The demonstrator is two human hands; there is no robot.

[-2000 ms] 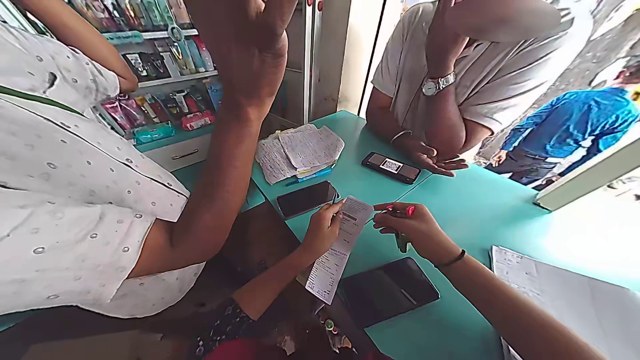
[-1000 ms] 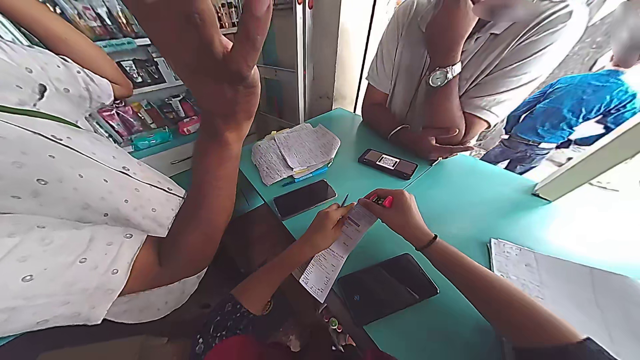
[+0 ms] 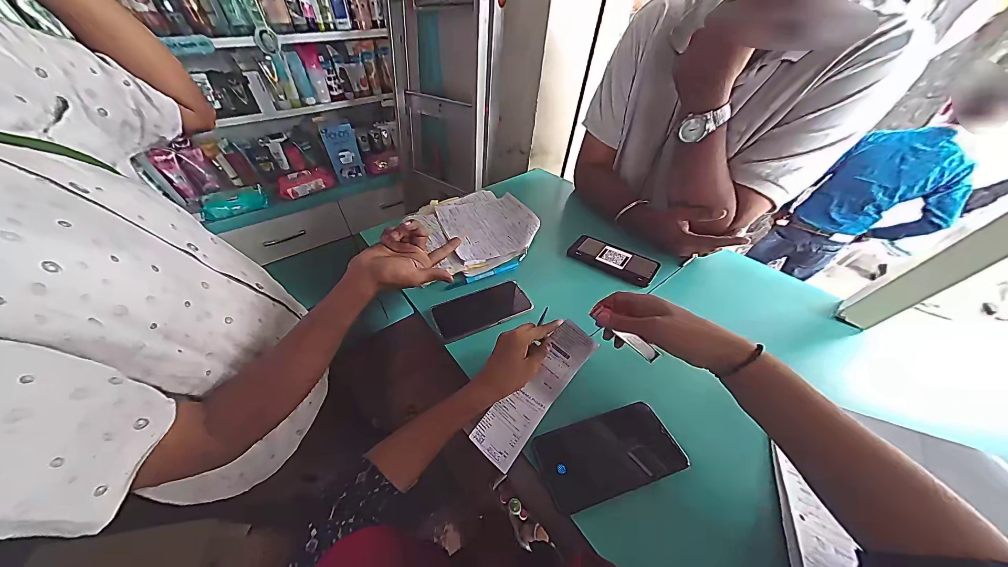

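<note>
My left hand [image 3: 516,358] lies on the upper part of a long printed paper slip [image 3: 543,394], with a thin dark pen [image 3: 543,316] between its fingers. To the right of the slip, my right hand [image 3: 634,319] is raised over the teal counter, its fingers closed around a small white, flat-looking object [image 3: 638,346]; the fingers hide most of it, so its kind cannot be told. A large dark smartphone or tablet [image 3: 610,457] lies below both hands. Another dark smartphone [image 3: 482,309] rests above my left hand.
A stack of handwritten papers [image 3: 488,228] and a phone-like device bearing a printed code [image 3: 613,261] lie farther back on the counter [image 3: 732,315]. One person's open hand [image 3: 405,264] reaches in from the left. Another person leans at the far edge. Papers [image 3: 811,512] lie lower right.
My right hand has moved away from the slip, to the right. The person on the left has lowered a raised hand toward the paper stack, palm up.
</note>
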